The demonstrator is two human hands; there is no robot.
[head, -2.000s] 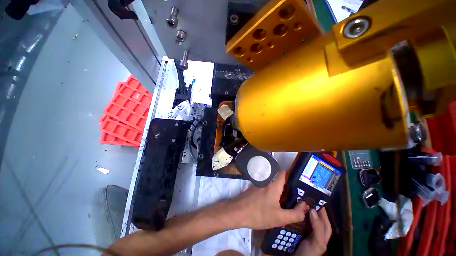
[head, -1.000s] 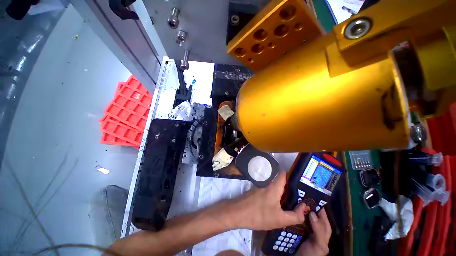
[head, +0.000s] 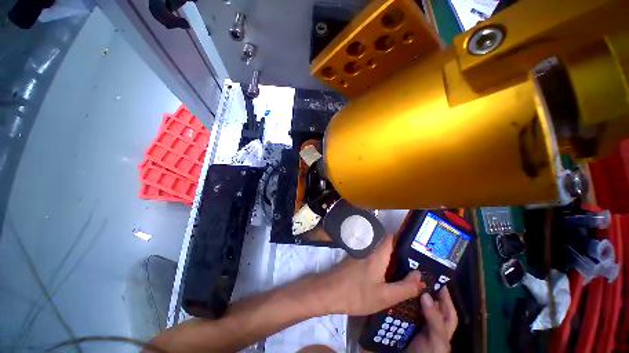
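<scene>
A black teach pendant [head: 422,276] with a lit blue-white screen and number keys is tilted at the lower right. My left hand [head: 376,283] grips its left side, thumb on the keys below the screen; its other fingers are hidden. My right hand [head: 438,320] holds its lower right side, thumb near the keys. A large gold cylinder [head: 434,148] with a gold bracket [head: 379,45] hangs over the black fixture [head: 286,214] and hides part of it. Cream scraps [head: 307,219] lie on the fixture. A dark-rimmed part with a round pale face [head: 357,232] is beside it.
A long black housing [head: 219,241] lies left of the fixture. Red trays [head: 176,158] are on the floor at left. The green bench [head: 491,303] at right holds a small grey keypad [head: 498,219], clear plastic pieces, white tissue [head: 550,300] and red trays [head: 607,303].
My left thumb has moved slightly up the pendant's keys. My right thumb has shifted slightly down and left. The gold cylinder appears slightly further left in the picture.
</scene>
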